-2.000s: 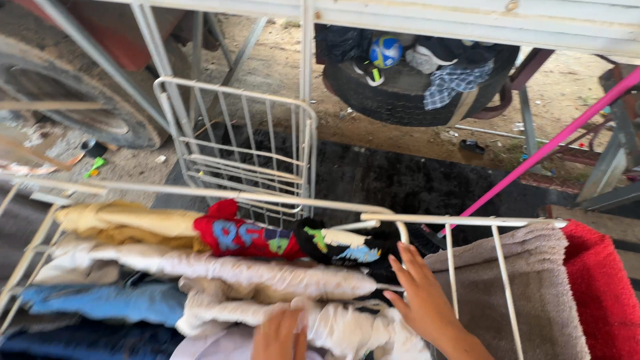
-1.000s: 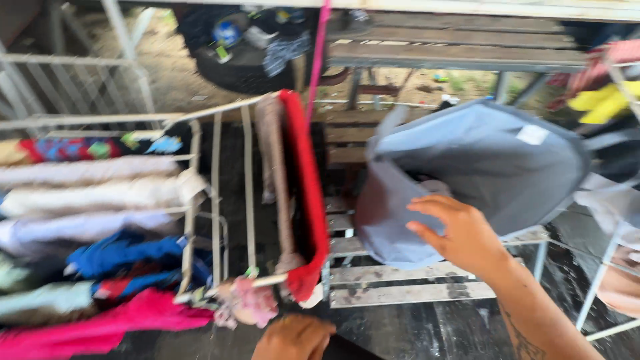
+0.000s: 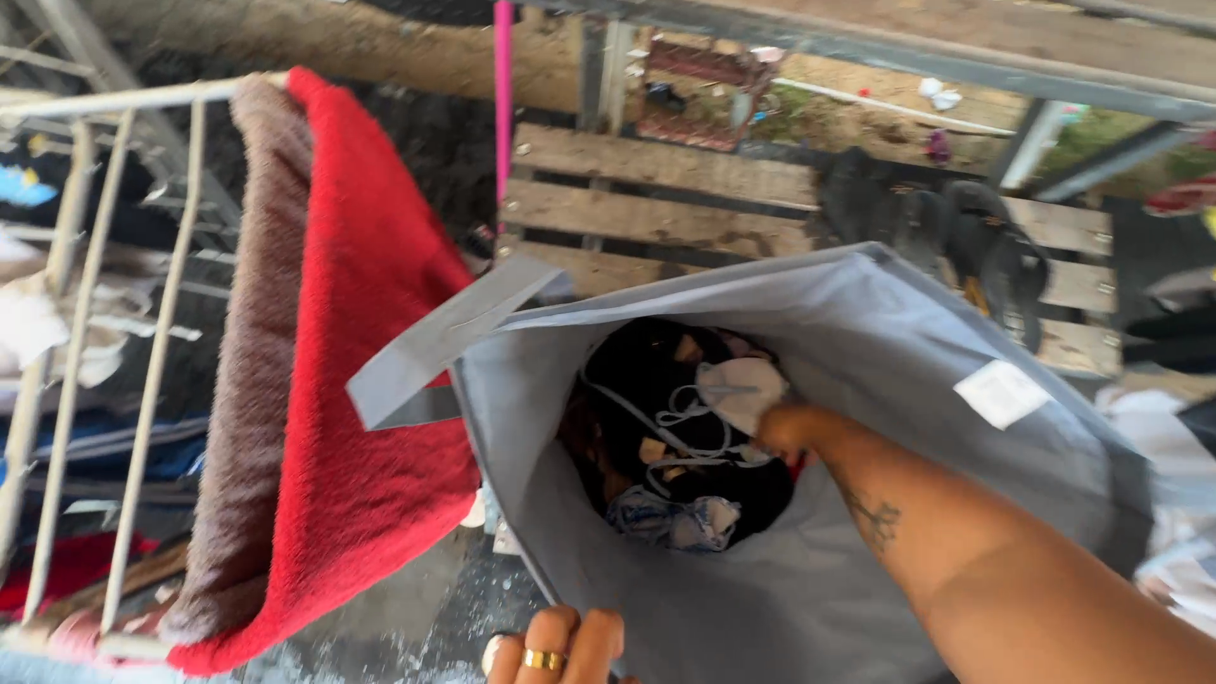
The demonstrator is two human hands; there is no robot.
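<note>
A grey fabric laundry bag [image 3: 950, 456] stands wide open, with a strap handle [image 3: 456, 332] at its left rim. My right hand [image 3: 793, 432] reaches deep inside and touches the clothes, its fingers partly hidden; whether they grip anything is unclear. Beside it lie a pale cloth piece [image 3: 741, 389], dark clothes [image 3: 636, 380] with a light cord, and a blue-and-white patterned cloth [image 3: 674, 521]. At the bag's near left rim, my left hand [image 3: 556, 646] has bent fingers and wears a gold ring; its grip on the rim is partly out of frame.
On the left a white metal drying rack [image 3: 180, 275] holds a red towel [image 3: 361, 380] and a brown-grey towel [image 3: 252, 361]. Behind the bag are a slatted wooden bench [image 3: 655, 214] and black sandals [image 3: 993, 247]. A pink pole [image 3: 503, 104] stands upright. More laundry hangs at the right edge.
My right hand has moved from the hanging clothes to the bag's opening, then down inside it. My left hand has come to the bag's near rim. The view has swung right, toward the bag.
</note>
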